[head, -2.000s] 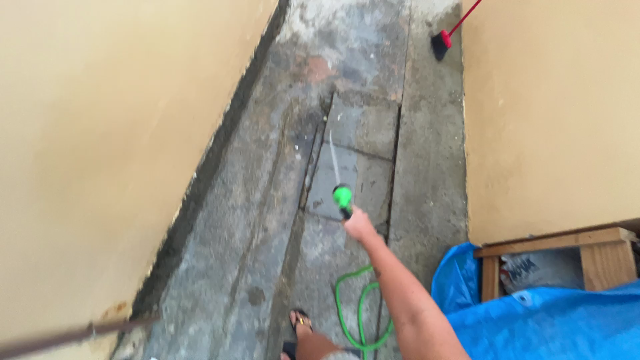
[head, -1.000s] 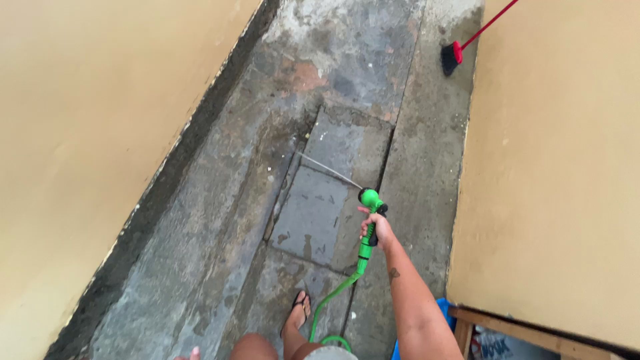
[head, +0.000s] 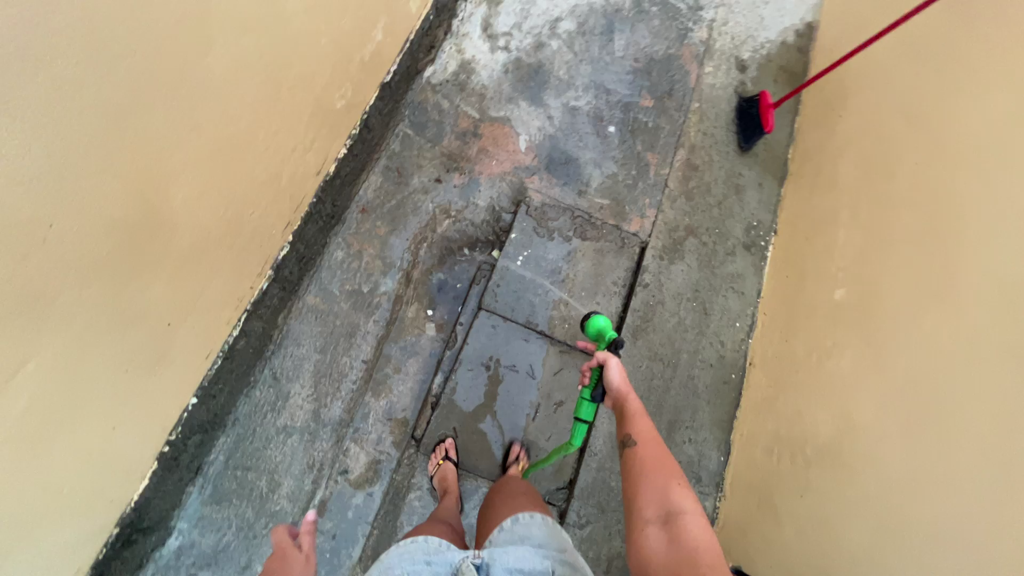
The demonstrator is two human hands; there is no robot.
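Observation:
My right hand (head: 606, 374) is closed around the handle of a green and black hose spray nozzle (head: 598, 328), right of centre. A thin water jet (head: 548, 286) leaves its head toward the upper left, over the wet concrete slabs (head: 512, 376). From the nozzle's lower end a green garden hose (head: 552, 459) runs down to my legs, where the rest is hidden. My left hand (head: 294, 548) is at the bottom left edge, partly cut off, with its fingers apart and nothing seen in it.
A broom (head: 754, 120) with black bristles and a red handle leans by the right wall (head: 888, 320). Another beige wall (head: 160, 176) stands on the left. Narrow gaps edge the slabs. My feet in flip-flops (head: 445, 464) are on the wet concrete.
The blue tarp and wooden frame seen at the lower right earlier are out of view. My left hand shows more than a second ago, and both feet are now visible.

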